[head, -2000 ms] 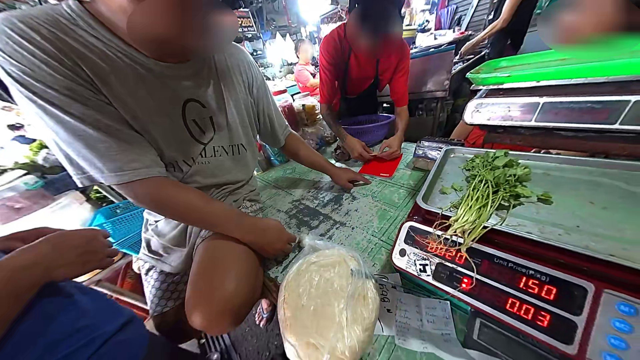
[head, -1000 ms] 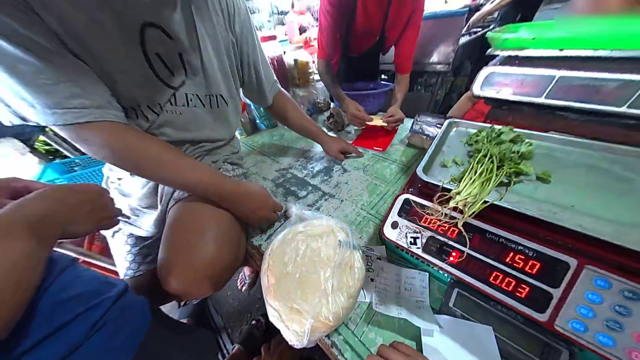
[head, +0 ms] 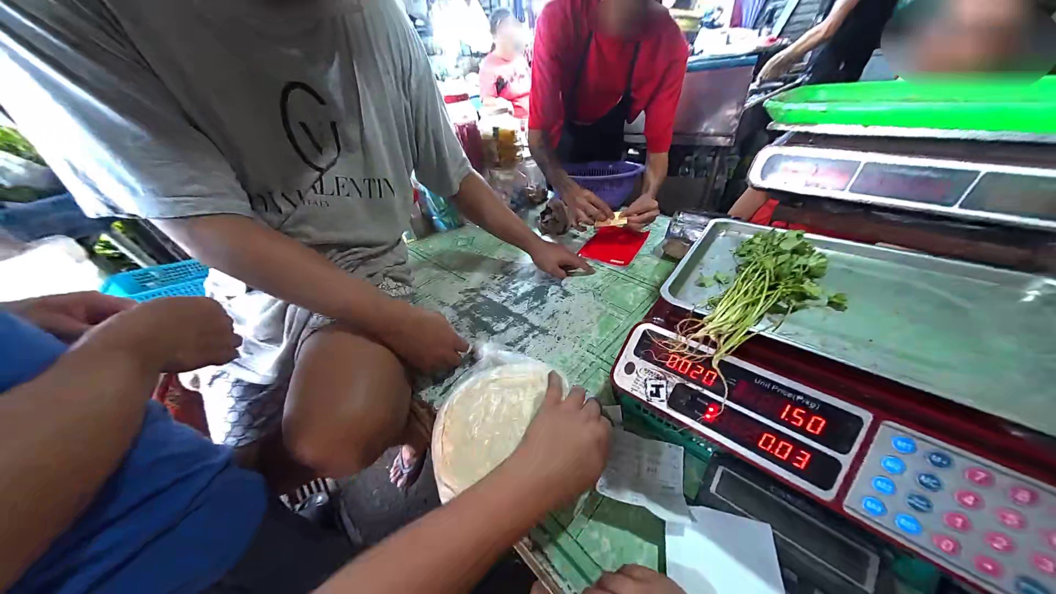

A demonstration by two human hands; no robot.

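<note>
A round, flat, pale stack in clear plastic (head: 487,421) is tilted at the near edge of the green table (head: 528,297). My left hand (head: 569,433) grips its upper right side, fingers curled over the plastic. The hand of a person in a grey shirt (head: 433,340) is at the gathered top of the plastic. My right hand (head: 634,580) shows only partly at the bottom edge, by a blank white paper (head: 722,551); whether it holds anything is hidden. A paper slip with writing (head: 643,472) lies just right of my left hand.
A digital scale (head: 742,412) bears leafy greens with roots (head: 763,280) on its metal tray (head: 932,322). Behind it is a second scale (head: 899,181) with a green tray (head: 916,107). A person in red handles something above a red sheet (head: 615,246). Someone's hands (head: 165,330) are at left.
My left hand has come up from the bottom onto the wrapped stack. The person in red has lifted a small yellowish item above the red sheet.
</note>
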